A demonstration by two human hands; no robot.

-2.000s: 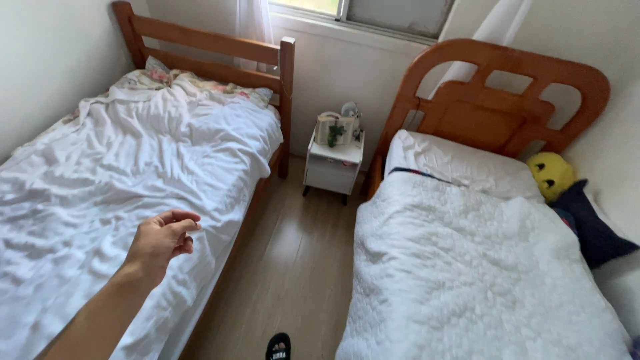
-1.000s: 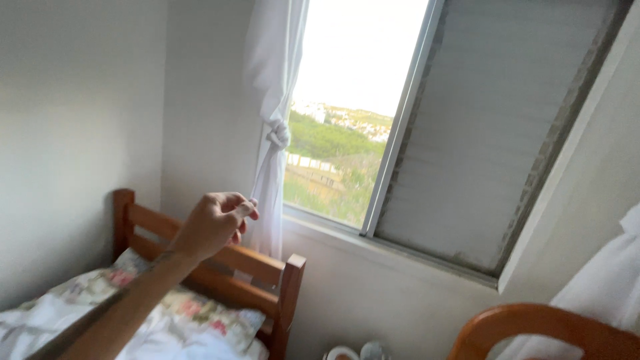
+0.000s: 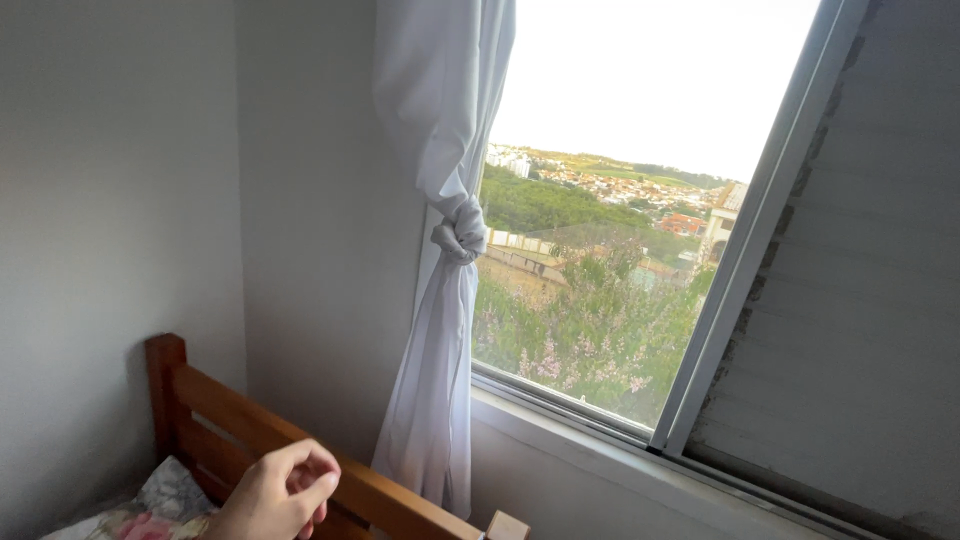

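Observation:
My left hand (image 3: 279, 491) is at the lower left, in front of the wooden headboard (image 3: 300, 442). Its fingers are curled in, with the thumb near the index finger, and no object shows between them. A white curtain (image 3: 454, 157), tied in a knot (image 3: 461, 231), hangs beyond it at the left side of the window. The hand and the curtain are apart. Nothing of my right hand shows.
The glass pane (image 3: 592, 300) looks out on trees and houses. A grey shutter panel (image 3: 847, 300) covers the window's right part, above a white sill (image 3: 600, 465). Floral bedding (image 3: 142, 521) lies by the headboard at the lower left.
The view has swung up from the two beds and come closer to the window and knotted curtain. My left hand now sits lower in view, its fingers still curled.

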